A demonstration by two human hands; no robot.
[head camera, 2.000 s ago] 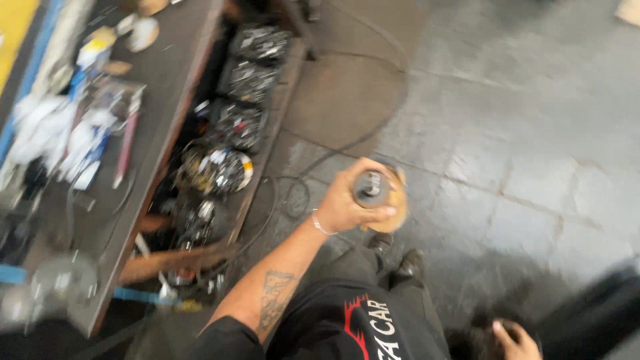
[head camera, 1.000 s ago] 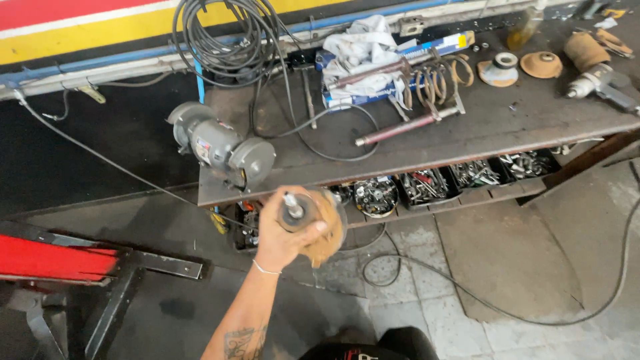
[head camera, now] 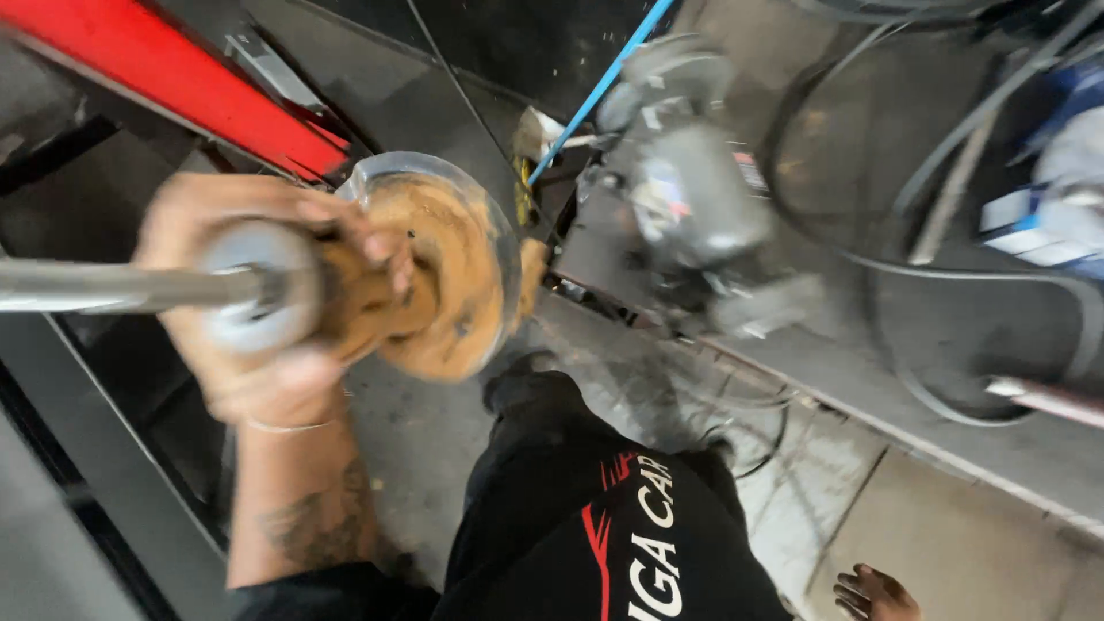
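Note:
My left hand [head camera: 259,285] is closed around a suspension strut, just below its round grey top cap [head camera: 259,285]. A bare metal piston rod [head camera: 112,286] sticks out of that cap toward the left edge. Beyond my fingers is the strut's round spring seat [head camera: 457,285], coated in brown dirt, with a pale rim. The strut body beneath the hand is mostly hidden, and the view is blurred. Low at the right, my right hand [head camera: 875,593] hangs with dark-stained fingers apart and nothing visible in it, partly cut off by the frame edge.
A bench grinder [head camera: 699,190] sits on the dark workbench [head camera: 828,345], with black cable [head camera: 871,302] looping beside it. A red beam [head camera: 190,86] crosses the upper left. Tiled floor [head camera: 793,500] lies below the bench edge.
The view has swung strongly. My left hand still holds the strut, now larger in view and near the red beam, with its rod pointing left. My right hand has come into view since one second ago.

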